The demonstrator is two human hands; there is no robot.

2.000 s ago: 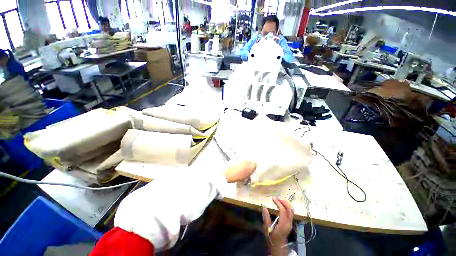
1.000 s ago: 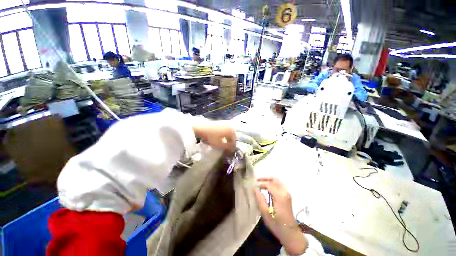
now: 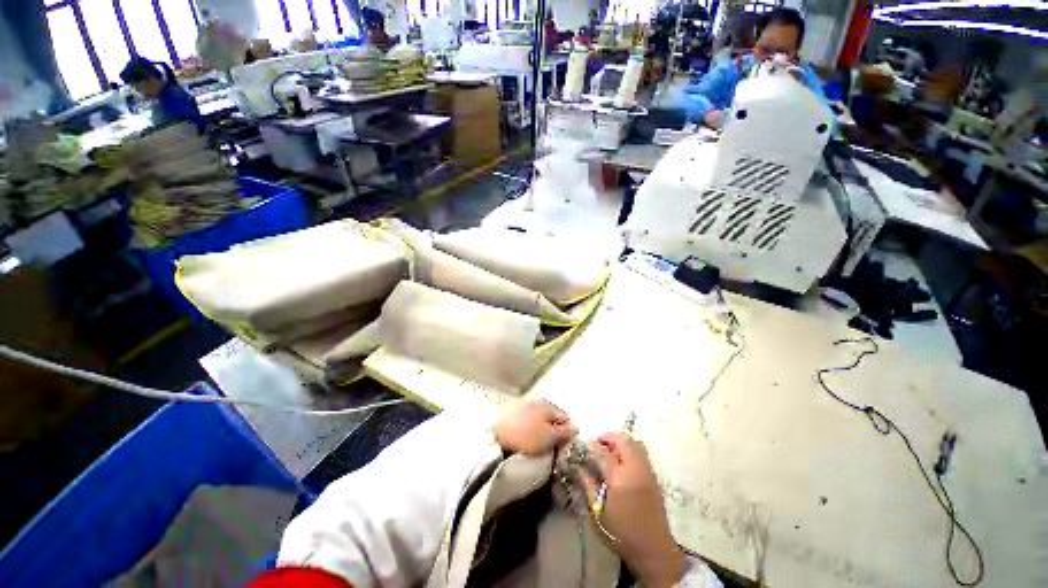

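A beige-grey fabric bag (image 3: 523, 494) hangs open at the table's front edge, its dark inside showing. My left hand (image 3: 534, 427) pinches its top edge. My right hand (image 3: 630, 494) is close beside it at the same edge, with a slim yellow-and-white pen tool (image 3: 600, 498) in its fingers. A small greyish, blurred spot lies between the two hands; I cannot tell what it is. The tool's tip is not clear.
Folded beige workpieces with yellow edging (image 3: 460, 333) lie on the table's left. A blue bin (image 3: 149, 494) holding fabric stands lower left. A pale cable (image 3: 230, 396) crosses above it. A white sewing machine (image 3: 747, 184), black adapter (image 3: 698, 273) and black cord (image 3: 891, 431) are beyond. A person in blue sits behind.
The bag has come from the left to the table's front edge, lower than before. Both hands are now close together at its top edge. The view has turned and tilted down.
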